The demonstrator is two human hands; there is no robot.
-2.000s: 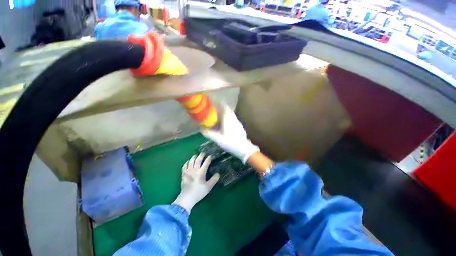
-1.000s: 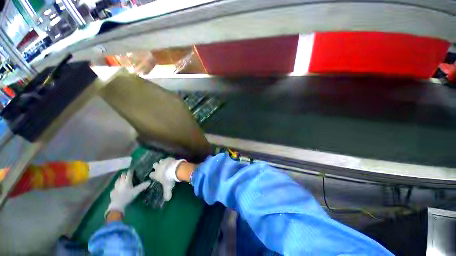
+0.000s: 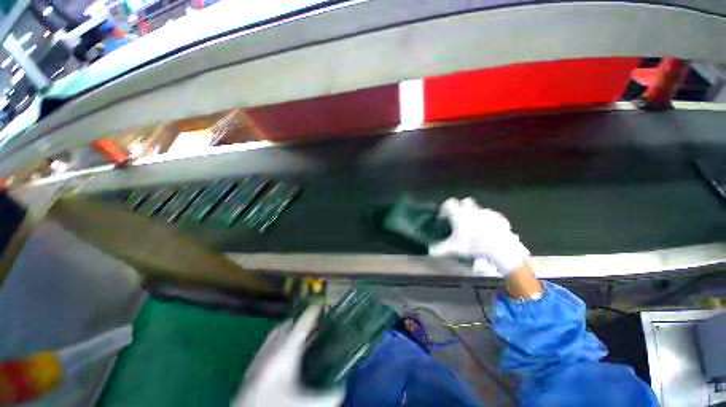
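My right hand [image 3: 482,238], in a white glove, holds a dark-green circuit board [image 3: 414,220] by its right end, over or on the conveyor belt [image 3: 557,199]; whether the board touches the belt is unclear. My left hand [image 3: 280,367], gloved and blurred, holds another circuit board [image 3: 348,338] low at the bottom middle, between the green mat [image 3: 187,350] and my body. Several boards [image 3: 231,203] lie in a slanted row on the belt at the left.
The pale vacuum nozzle [image 3: 95,348] with its red and yellow section is at the lower left. A worn bench panel [image 3: 151,238] stands beside the mat. A pale rail [image 3: 605,265] edges the belt. A metal box [image 3: 677,350] is at the lower right.
Both hands have left the mat, each with a board. My right hand has moved right to the belt, my left towards my body. The view has swung right, showing more belt.
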